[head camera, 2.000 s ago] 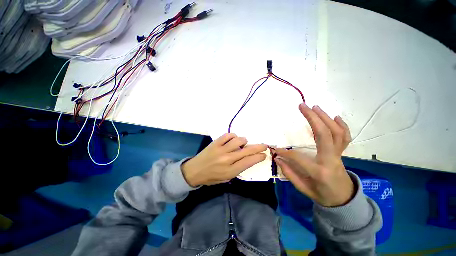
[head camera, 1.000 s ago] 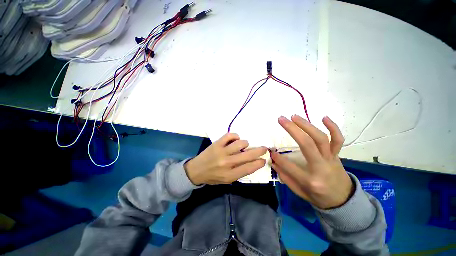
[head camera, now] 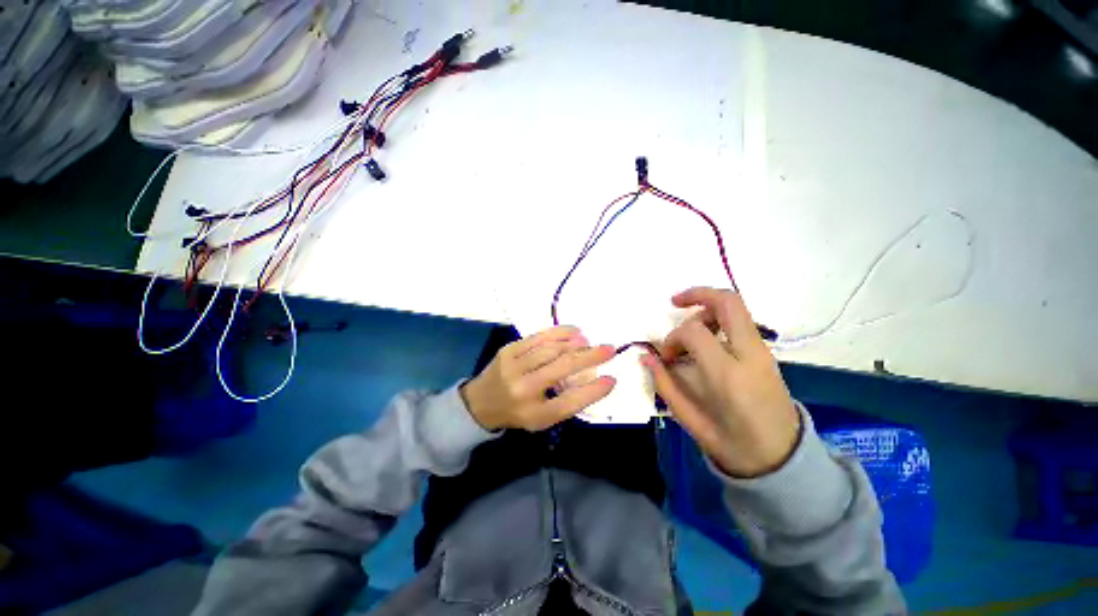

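Note:
A wire harness [head camera: 719,232] of red and dark wires loops over a white panel [head camera: 621,409] at the table edge, the panel hard to tell from the table. A black connector [head camera: 642,171] stands at the loop's top. My left hand [head camera: 531,381] lies on the panel's left side, fingertips on the harness wires. My right hand [head camera: 726,383] pinches a short dark wire between thumb and finger near the panel's middle. Another black connector [head camera: 766,332] shows just right of my right hand. A thin white cable [head camera: 877,274] loops away to the right.
A harness bundle [head camera: 316,163] with black ends lies at the left, its white loops hanging over the edge. Panel stacks [head camera: 205,60] stand at the far left. A blue stool [head camera: 869,481] is below the table at the right. My legs are under the table edge.
My right hand has moved slightly left and its fingers have curled in to the wire. The black connector beside it has come into view. My left hand has shifted only slightly.

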